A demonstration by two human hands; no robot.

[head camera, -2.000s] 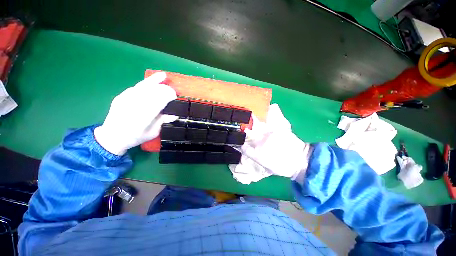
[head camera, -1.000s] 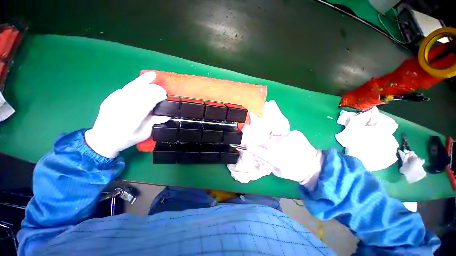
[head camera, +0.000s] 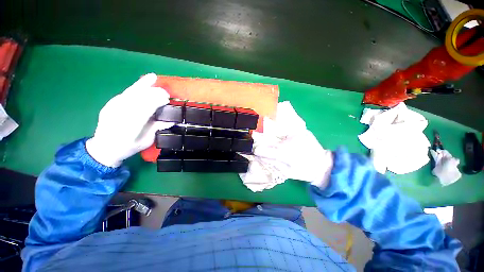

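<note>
A PCB panel (head camera: 204, 141) with three rows of black square parts and thin strips between them is held tilted over an orange-red pallet (head camera: 223, 91). My left hand (head camera: 127, 123), in a white glove, grips the panel's left edge, with the thumb at the gap between the upper rows. My right hand (head camera: 298, 154), in a white glove, is at the panel's right edge, shut on a crumpled white wipe (head camera: 262, 172). Glove and wipe blend together. Whether a slim tool is in the right fingers cannot be told.
A wipe pile (head camera: 395, 139) lies to the right, beside dark-handled cutters (head camera: 437, 141) in a small wad. A red tool holder (head camera: 419, 79) with a yellow tape roll (head camera: 460, 38) is at upper right. A black object (head camera: 472, 153) is far right. A board tray (head camera: 7, 66) is far left.
The view has shifted slightly. The panel shows more glare on its black squares and seems tilted a little differently. The right hand stays at the panel's right edge with the wipe.
</note>
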